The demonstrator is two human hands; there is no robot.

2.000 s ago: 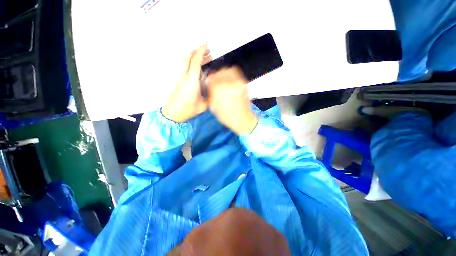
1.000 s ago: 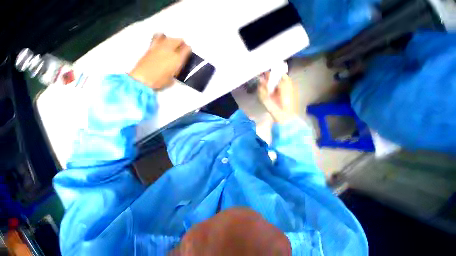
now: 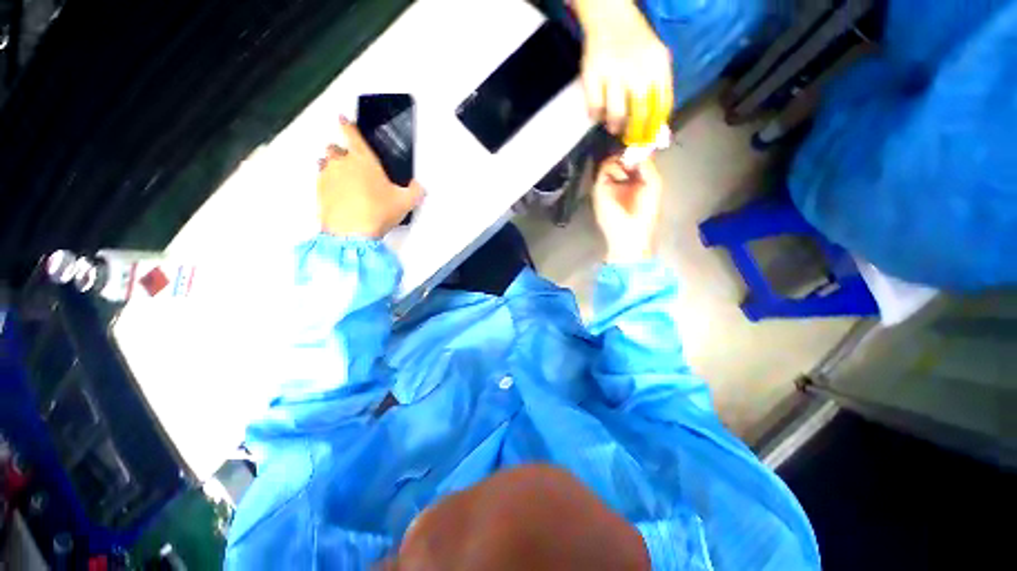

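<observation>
A black glossy phone or screen assembly [image 3: 388, 125] lies on the white board, tilted. My left hand [image 3: 366, 192] grips its lower end, fingers on the left edge and thumb on the right; the palm hides part of it. My right hand [image 3: 629, 199] is off the board's front edge, fingertips pinching a small crumpled white wipe [image 3: 647, 152]. Another person's hand [image 3: 625, 69], with yellow on its fingertips, meets the wipe from above. Whether both hands hold it is hard to tell. A second black phone or screen [image 3: 519, 87] lies on the board to the right.
A white bottle with a red diamond mark [image 3: 154, 280] lies at the board's left end. Dark trays [image 3: 95, 418] are at lower left. A blue stool [image 3: 792, 268] stands on the floor at right. People in blue smocks are at upper right, close to the board.
The view has turned. My left hand has shifted along the phone, showing more of its upper end. My right hand left the phone and moved off the board; another person's hand has come to its wipe.
</observation>
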